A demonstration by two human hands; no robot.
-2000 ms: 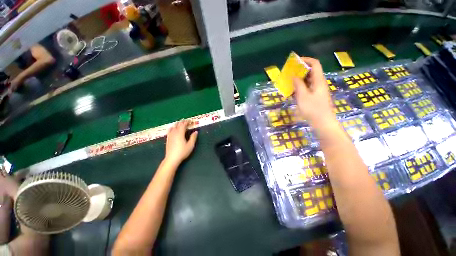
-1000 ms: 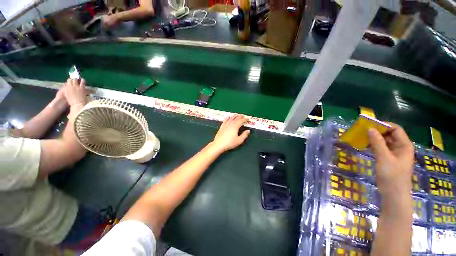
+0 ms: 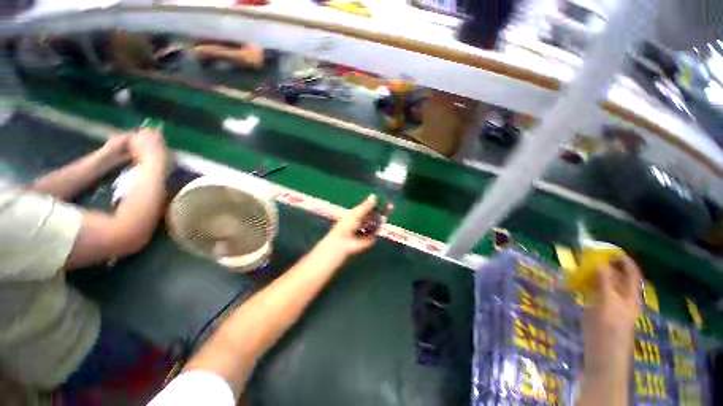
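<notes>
The frame is blurred. My left hand (image 3: 355, 231) is at the white belt edge, its fingers around a small dark device unit (image 3: 371, 223). My right hand (image 3: 610, 297) is above the blister tray and grips a yellow-backed part (image 3: 591, 266) by its right side. Another yellow piece (image 3: 565, 258) shows just left of it. The clear blister tray (image 3: 493, 333) holds yellow-marked pockets, partly hidden by my right arm.
A black fixture or phone (image 3: 432, 321) lies on the bench left of the tray. A cream fan (image 3: 222, 220) stands at left beside a coworker's arms (image 3: 143, 198). The green conveyor (image 3: 317, 178) carries another small unit (image 3: 269, 170). A white post (image 3: 515, 174) rises from the belt edge.
My left hand has gone from resting flat at the belt edge to holding a device unit that was on the belt. My right hand still holds the yellow-backed part. The view has shifted.
</notes>
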